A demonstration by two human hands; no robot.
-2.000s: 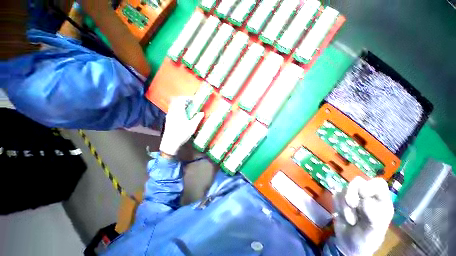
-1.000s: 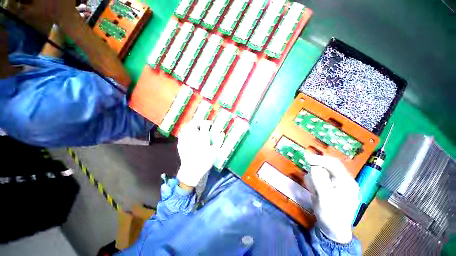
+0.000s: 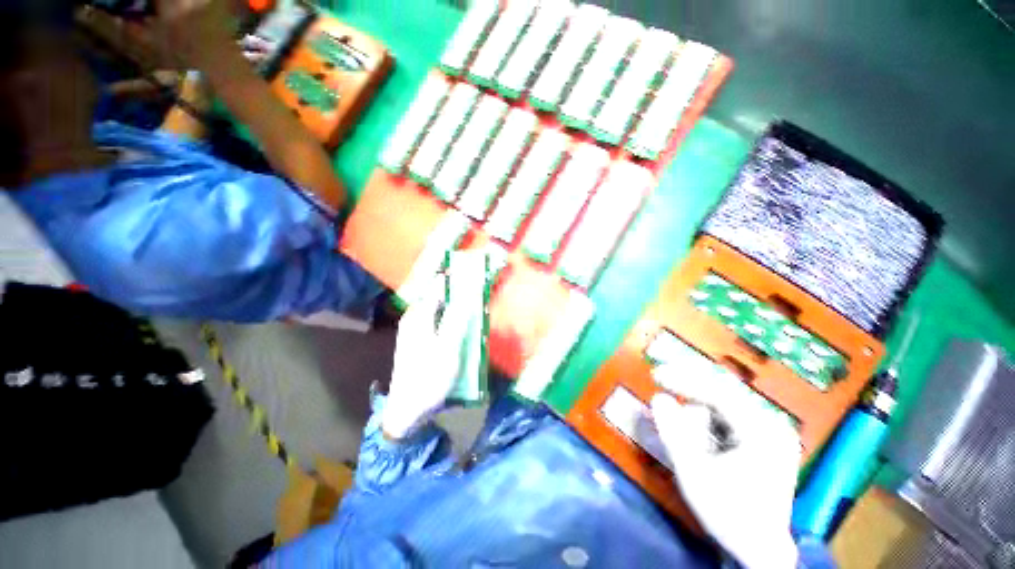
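Observation:
My left hand (image 3: 417, 361), in a white glove, is shut on at least one pale module with green edges (image 3: 473, 333), over the near part of the red sheet (image 3: 384, 228). Another module (image 3: 553, 347) lies on the sheet beside it. My gloved right hand (image 3: 729, 450) is over the orange fixture (image 3: 601, 389), its fingers bent at the middle and near pockets. Blur hides whether it grips anything. A green circuit board (image 3: 768, 328) lies in the far pocket. A pale metal plate (image 3: 629, 422) shows in the near pocket, partly covered by the hand.
Rows of modules (image 3: 579, 72) cover the far part of the sheet. A black screw tray (image 3: 824, 217) sits above the fixture. A blue electric screwdriver (image 3: 840, 467) and stacked metal plates (image 3: 968, 445) are at right. A neighbour's arm (image 3: 212, 228) and orange fixture (image 3: 345, 83) are at left.
Modules from the near row are off the sheet, with my left hand now shut on at least one. My right hand stays over the fixture; the middle pocket's green board now looks mostly pale or covered.

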